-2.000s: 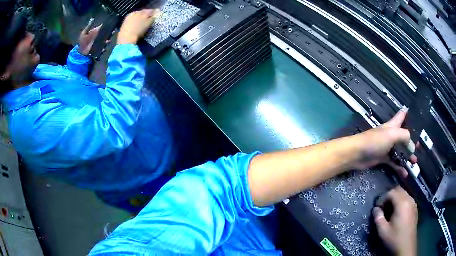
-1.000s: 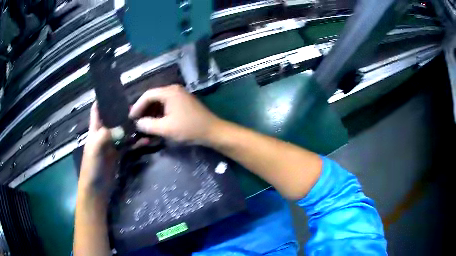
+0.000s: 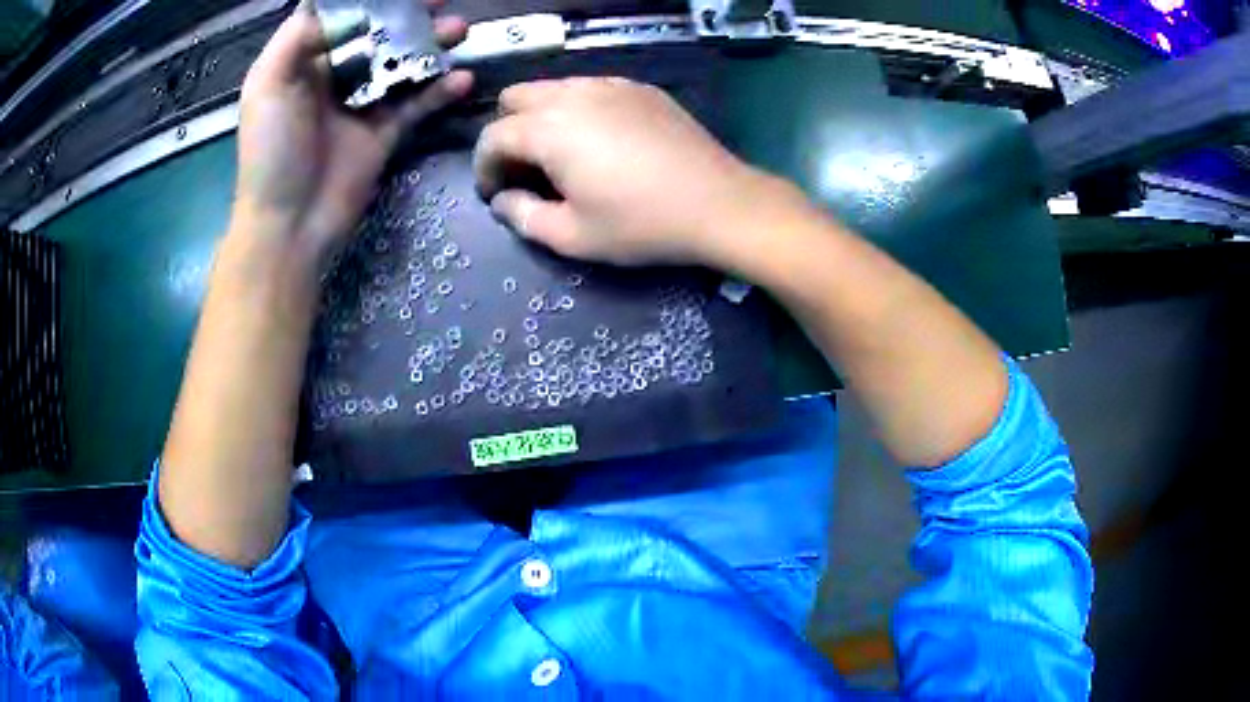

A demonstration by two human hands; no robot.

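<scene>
My left hand (image 3: 322, 137) is at the upper left and holds a fixture plate (image 3: 384, 44) whose face glares pale; its top is cut off by the frame edge. My right hand (image 3: 596, 165) is over the back of the black parts tray (image 3: 658, 436), its fingers curled down; whether it pinches a part is hidden. Many small pale rings (image 3: 555, 370) lie scattered on the tray, densest along its near and right side. A green label (image 3: 524, 446) is on the near edge.
The green bench top (image 3: 932, 206) runs under and beside the tray. A black ribbed block (image 3: 30, 350) stands at the far left. Silver rails (image 3: 178, 133) run behind the bench. A grey bar (image 3: 1152, 117) crosses at the right, with purple light beyond. Blue cloth shows at the lower left.
The view has turned from the left side to face the tray. My left hand still holds the plate, its face now glaring pale. My right hand has moved from beside the plate to over the tray.
</scene>
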